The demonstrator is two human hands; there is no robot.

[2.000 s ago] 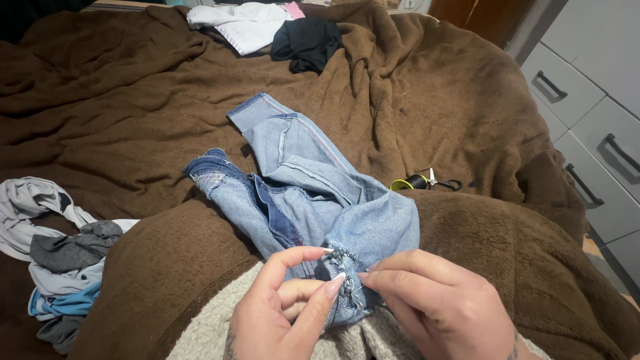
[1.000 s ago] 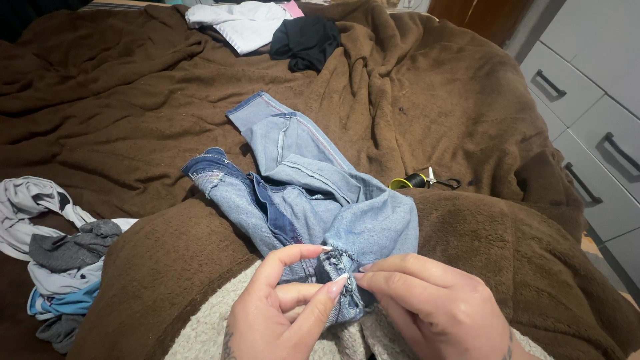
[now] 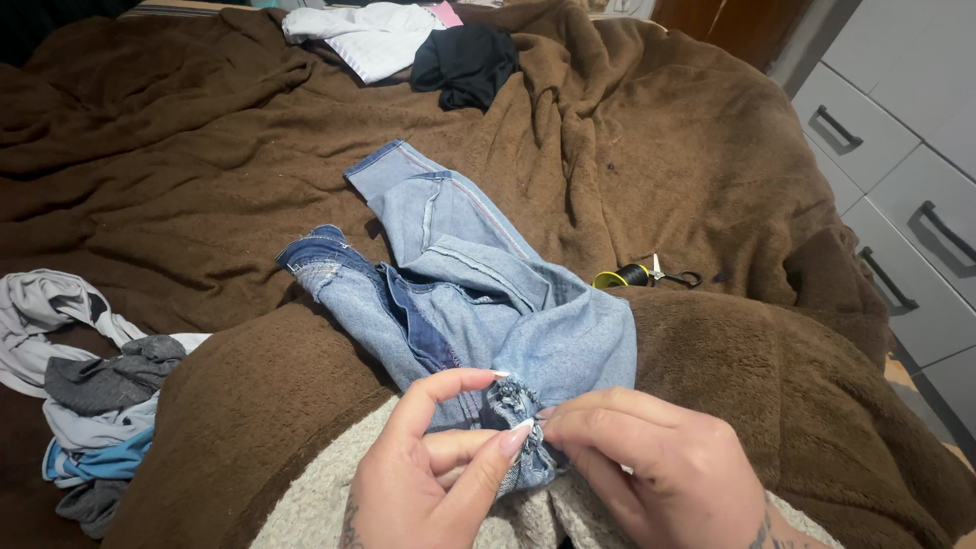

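Light-blue jeans [image 3: 488, 305], showing their seams, lie across my lap on a brown fleece blanket. My left hand [image 3: 450, 457] pinches the frayed, gathered denim edge between thumb and fingers. Close against it on the right, my right hand [image 3: 648, 450] has its fingertips pressed together at the same frayed edge; whether they grip a needle cannot be seen. Beyond my right hand, a spool of black thread [image 3: 631, 275] with a yellow rim lies beside small scissors [image 3: 671, 276] with black handles.
The brown blanket [image 3: 191, 191] spreads in folds around me. White clothing [image 3: 374, 38] and a black cloth [image 3: 465, 65] lie at the far edge. Grey and blue garments [image 3: 107, 412] are heaped at the left. A grey chest of drawers [image 3: 877, 137] stands at the right.
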